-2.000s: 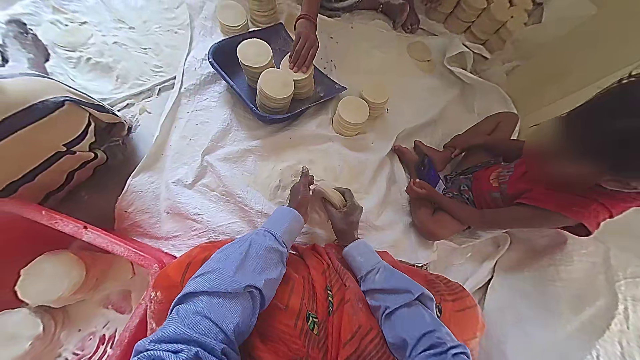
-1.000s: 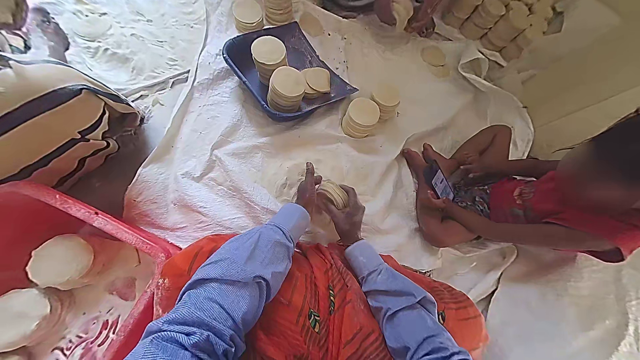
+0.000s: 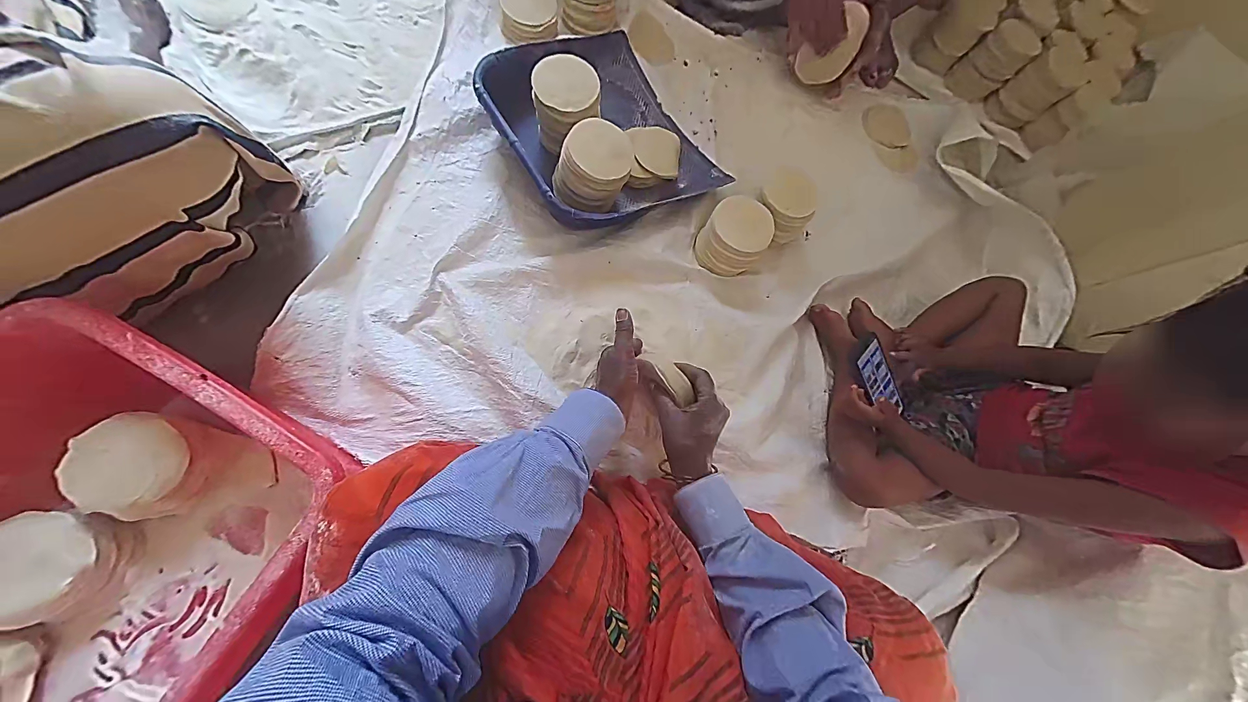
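Observation:
My right hand [image 3: 692,417] grips a small stack of thin round dough discs [image 3: 673,383], tilted on edge, above the floury white cloth [image 3: 468,331]. Beside it my left hand [image 3: 620,363] has its thumb raised and its palm side close to the discs; whether its hidden fingers bear on them I cannot tell. Beyond my hands, a blue plastic tray [image 3: 526,161] holds two tall stacks of discs [image 3: 593,161] and one lower stack [image 3: 653,154]. Two more stacks [image 3: 736,234] stand on the cloth just right of the tray.
A red plastic tub [image 3: 195,370] with larger floury discs [image 3: 124,465] is at my left. At right a seated person [image 3: 975,419] holds a phone [image 3: 877,372]. Another person's hand [image 3: 817,29] holds discs at the top, near many piled stacks [image 3: 1043,68]. Striped fabric [image 3: 127,185] lies upper left.
The other person's hand, over the blue tray two seconds ago, is now away to its right, with discs. My hands stay close together around the stack, and my left thumb now points up.

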